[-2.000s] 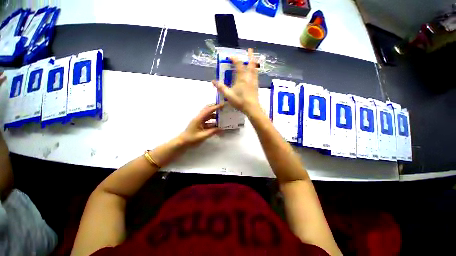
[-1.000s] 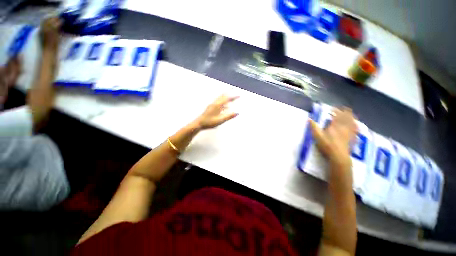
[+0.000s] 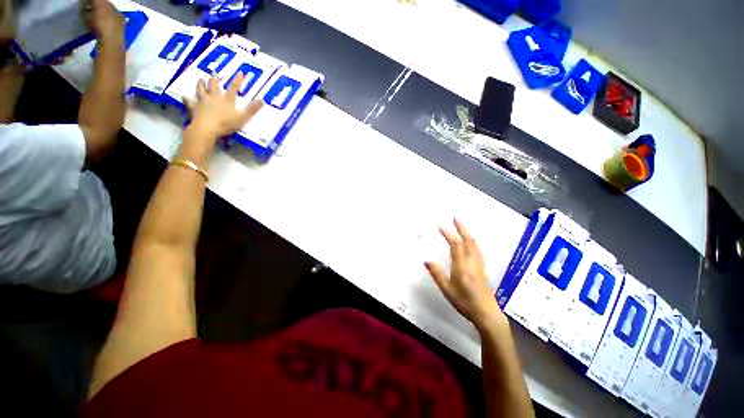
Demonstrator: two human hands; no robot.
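My left hand [image 3: 219,110] is spread over the left group of overlapping white-and-blue cartons [image 3: 281,94], fingers apart, on or just above them; whether it grips one is not clear. My right hand [image 3: 463,273] is over the white table, fingers apart and empty, left of the right group of cartons [image 3: 559,265]. Those cartons overlap in a slanting row, with blue panels showing a pale product shape.
A black phone [image 3: 495,107] and wrinkled clear tape [image 3: 465,137] lie around the dark band. Beyond are blue pouches [image 3: 539,54], a dark tray of red pieces [image 3: 617,103] and a tape roll [image 3: 628,166]. A co-worker at left holds a carton [image 3: 50,28].
The view has swung left. My left hand has moved to the left cartons. My right hand has let go of the right group, where the carton it brought now lies.
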